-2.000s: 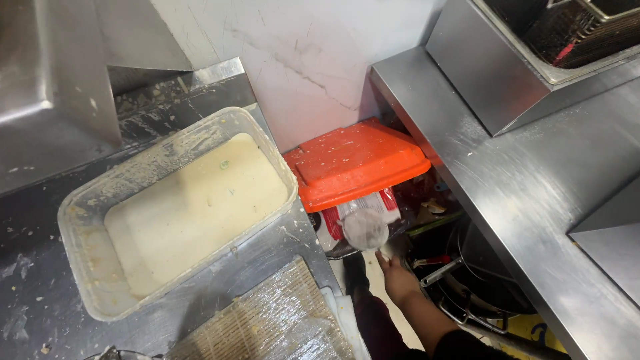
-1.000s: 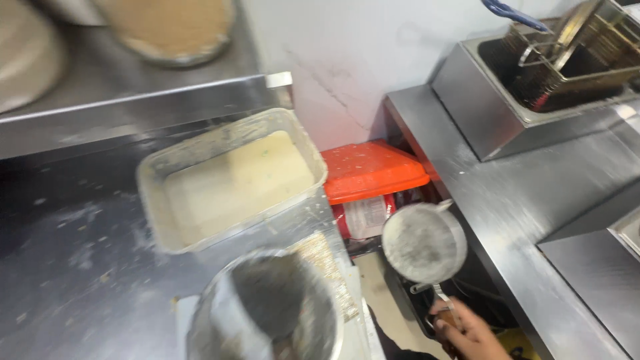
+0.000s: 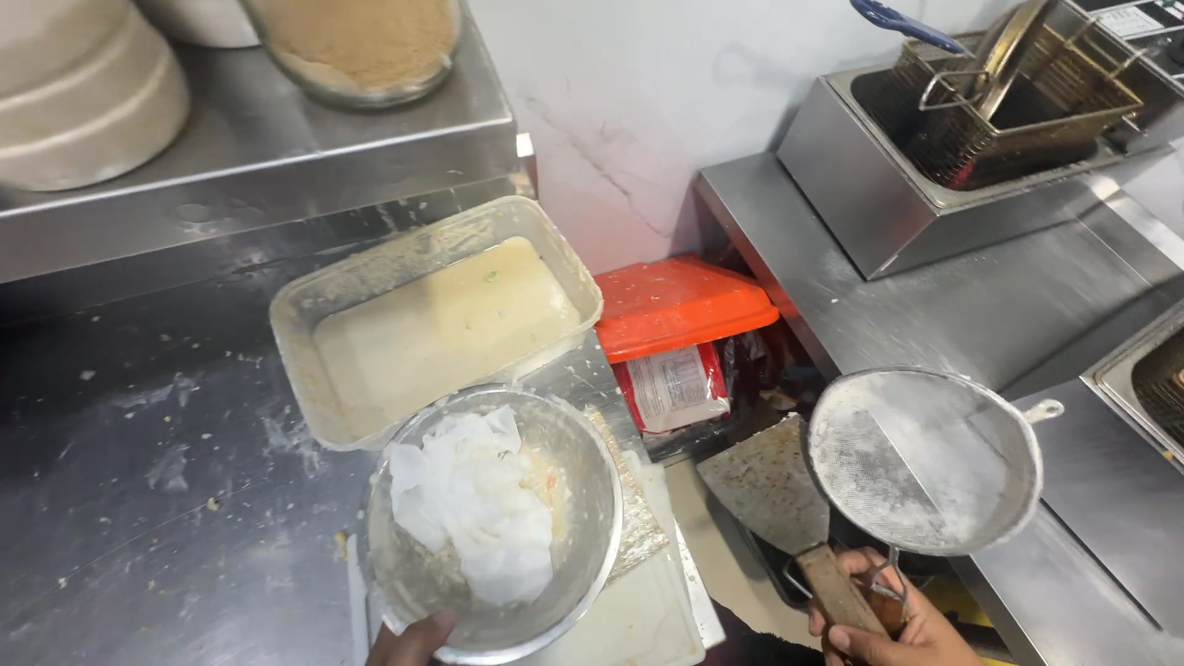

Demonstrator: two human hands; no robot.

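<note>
My right hand (image 3: 888, 615) grips the handles of two tools together: a floured mesh strainer (image 3: 925, 462) and a wide metal scraper with a wooden handle (image 3: 772, 481). At the bottom, my left hand (image 3: 412, 640) holds the near rim of a steel mixing bowl (image 3: 606, 555). White crumpled paper or cloth (image 3: 481, 509) lies in the bowl over pale, crumbly residue. Behind the bowl stands a plastic tub (image 3: 296, 370) of pale batter (image 3: 444, 319), its walls crusted.
White boards and a bamboo mat (image 3: 638, 518) lie beneath the bowl. An orange-red lid (image 3: 684, 305) covers a bin with red packaging (image 3: 673, 387) between the counters. A fryer (image 3: 860, 213) with wire baskets (image 3: 1054, 120) stands right. A shelf (image 3: 324, 148) holds containers.
The strainer has moved right in my right hand, and the scraper now shows beside it. The bowl, absent from the first frame, now holds the white crumpled material in plain view.
</note>
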